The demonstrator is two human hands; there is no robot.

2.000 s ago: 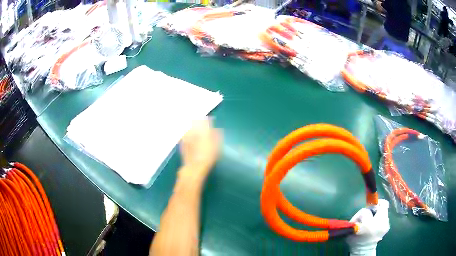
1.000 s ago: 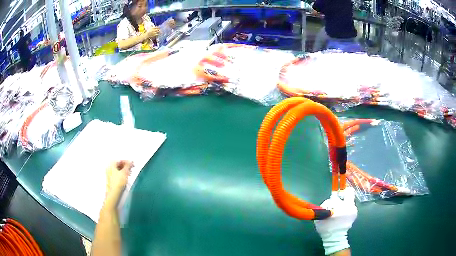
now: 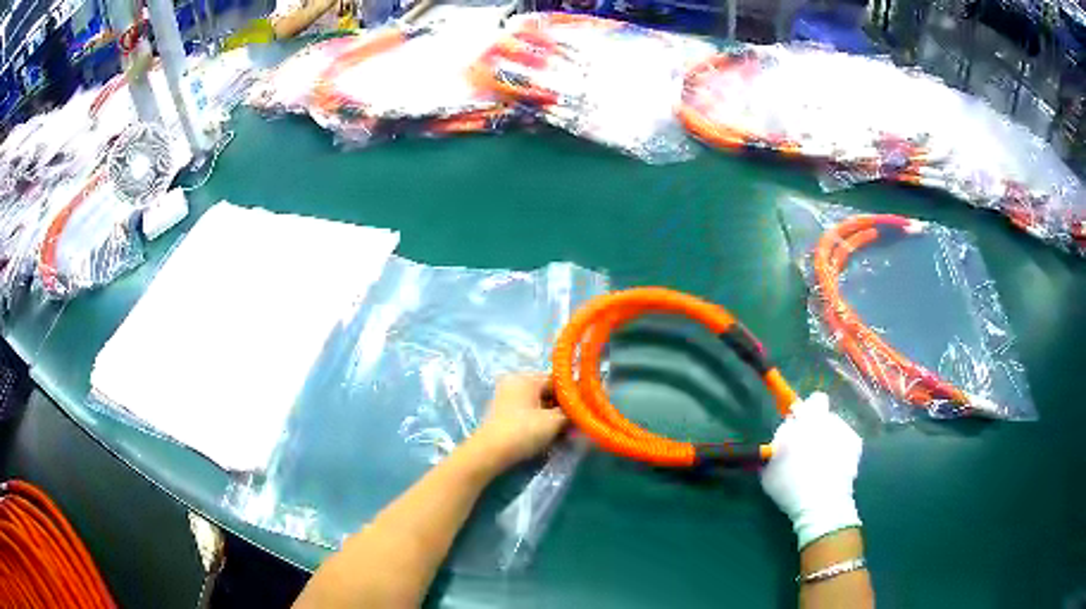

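Observation:
A pair of orange ribbed cables (image 3: 649, 446) is bent into a loop over the green mat. My right hand (image 3: 813, 462), in a white glove, holds the cable ends near the black bands. My bare left hand (image 3: 524, 416) is at the loop's left side, at the right edge of a clear plastic bag (image 3: 417, 357); the fingers are partly hidden behind the cable, so what they grip is unclear. The bag lies flat, partly beside and against the stack of whitish bags (image 3: 244, 333).
A bagged orange cable (image 3: 923, 315) lies at right. Glaring bagged cables (image 3: 822, 107) line the far edge. A small white fan (image 3: 139, 163) stands by a post at left. Loose orange cables (image 3: 42, 553) are at lower left. Part of a person's arm (image 3: 304, 17) shows at the top.
The left hand has moved right from the stack to the orange loop. A clear bag now lies spread beside the stack. The loop has tilted lower and shifted left. The camera view has tipped down.

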